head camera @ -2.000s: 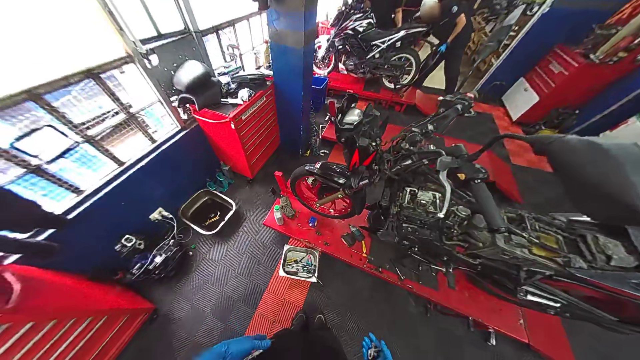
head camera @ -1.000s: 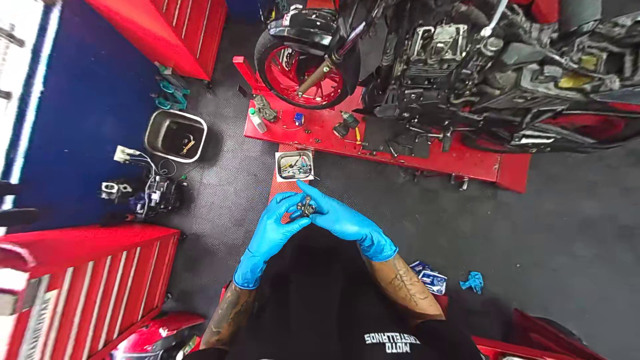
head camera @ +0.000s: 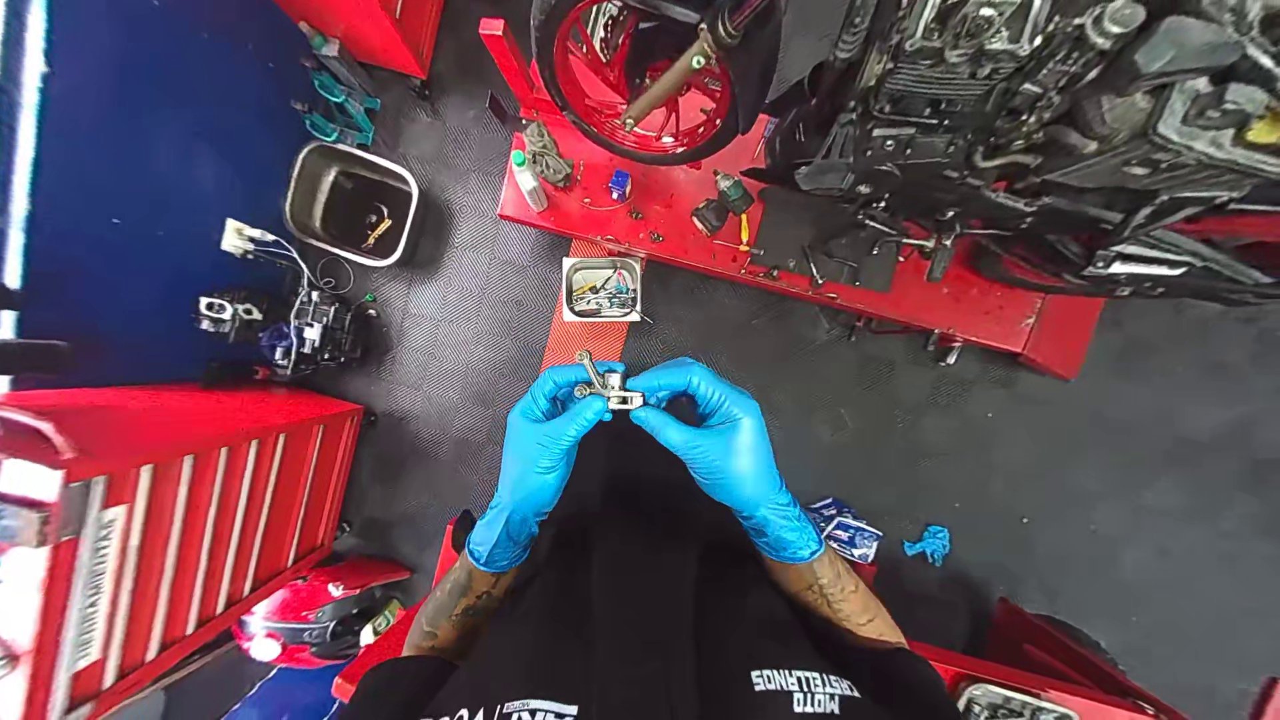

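Observation:
A small metal engine part, apparently a rocker arm [head camera: 612, 390], is held between both gloved hands in front of my chest. My left hand [head camera: 545, 440], in a blue glove, pinches its left end with thumb and fingers. The right end is gripped by my right hand [head camera: 715, 430], gloved likewise. Just beyond the hands, a metal tray [head camera: 602, 290] of tools sits on a red floor strip. Past it, a motorcycle wheel with a red rim [head camera: 650, 80] stands on a red lift platform [head camera: 680, 225].
A stripped motorcycle [head camera: 960, 110] is on the lift, with a cordless drill [head camera: 733, 192] and a bottle [head camera: 530, 182] nearby. To the left are a basin [head camera: 352, 203], engine parts [head camera: 320, 330] and a red tool cabinet [head camera: 210, 480]. A crumpled blue glove [head camera: 928, 545] lies at right.
From low in the view two seconds ago, both hands have come up together before my chest. The small metal part now shows more clearly between the fingers. The view has tilted strongly downward.

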